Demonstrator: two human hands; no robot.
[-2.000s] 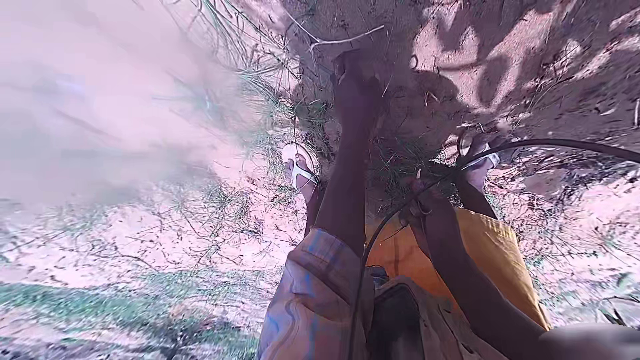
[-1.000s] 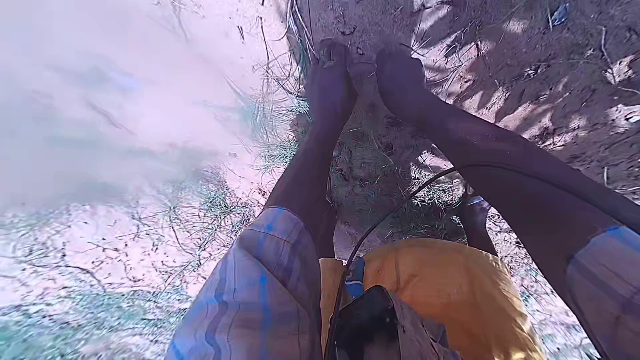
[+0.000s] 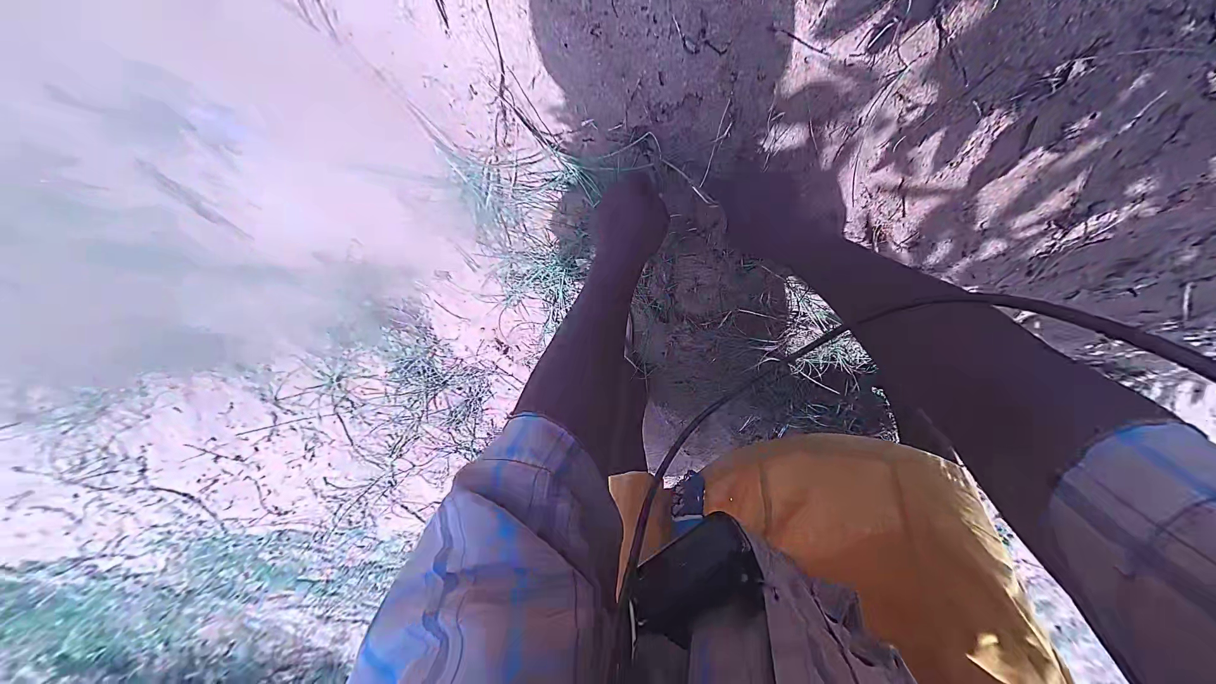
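Observation:
My left hand is closed, thumb side up, at the upper middle, with thin grass stems beside and beyond it. To its right my right hand reaches down over the shaded soil; its fingers are dark and blurred. A thin pale stem curves across the gap between the two hands. Whether either hand grips a stem cannot be told. Both hands are low over the ground, apart from each other.
A black cable runs across my right forearm to a black device at my waist. Yellow cloth covers my lap. Green grass tufts grow below my hands. Sandy soil with dry twigs lies at the left.
Two seconds ago my right hand was low, near the yellow cloth; it has moved forward beside my left hand. The long pale stick seen earlier at my left hand no longer shows there.

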